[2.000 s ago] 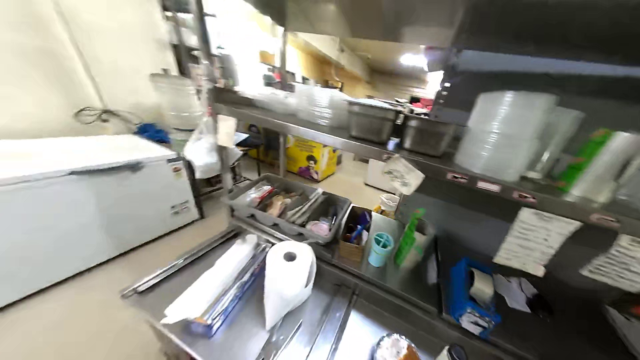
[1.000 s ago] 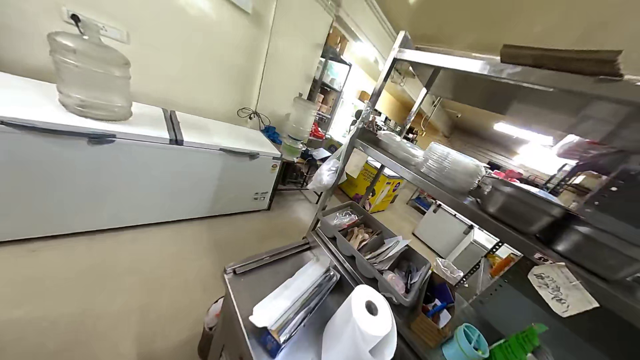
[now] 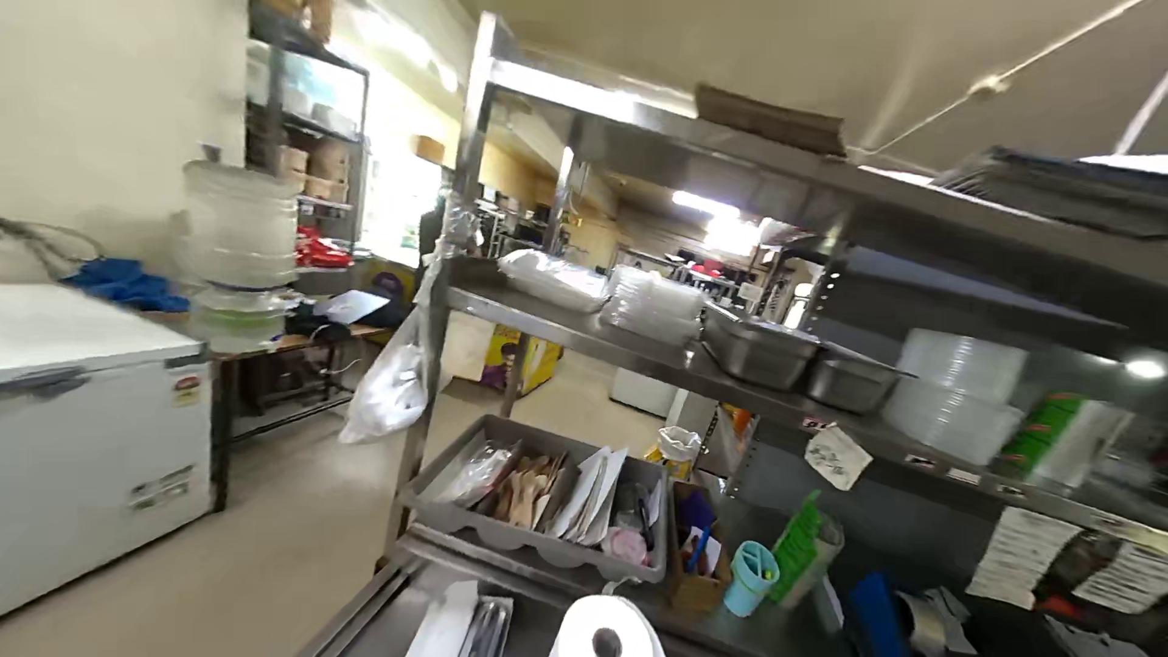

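Note:
Neither my left hand nor my right hand is in view. At the bottom edge a white paper roll [image 3: 607, 630] stands on the steel counter, partly cut off. Left of it lie a white packet [image 3: 445, 620] and a clear-wrapped pack [image 3: 488, 628]. Behind them a grey divided bin [image 3: 538, 547] holds wooden cutlery [image 3: 527, 491], paper sleeves [image 3: 589, 497] and plastic packets. A cardboard box [image 3: 698, 591] with a blue pen and a light blue cup [image 3: 751, 578] stand to its right.
The steel shelf [image 3: 566, 321] carries clear plastic containers [image 3: 652, 306], steel pans [image 3: 759, 351] and stacked round tubs [image 3: 954, 392]. A white chest freezer [image 3: 100, 456] stands at the left, near a large water bottle [image 3: 242, 228] on a table. A plastic bag [image 3: 388, 392] hangs from the shelf post.
The view has swung about; the shelf now fills the middle and right. The water bottle on top of the freezer one second ago is out of view.

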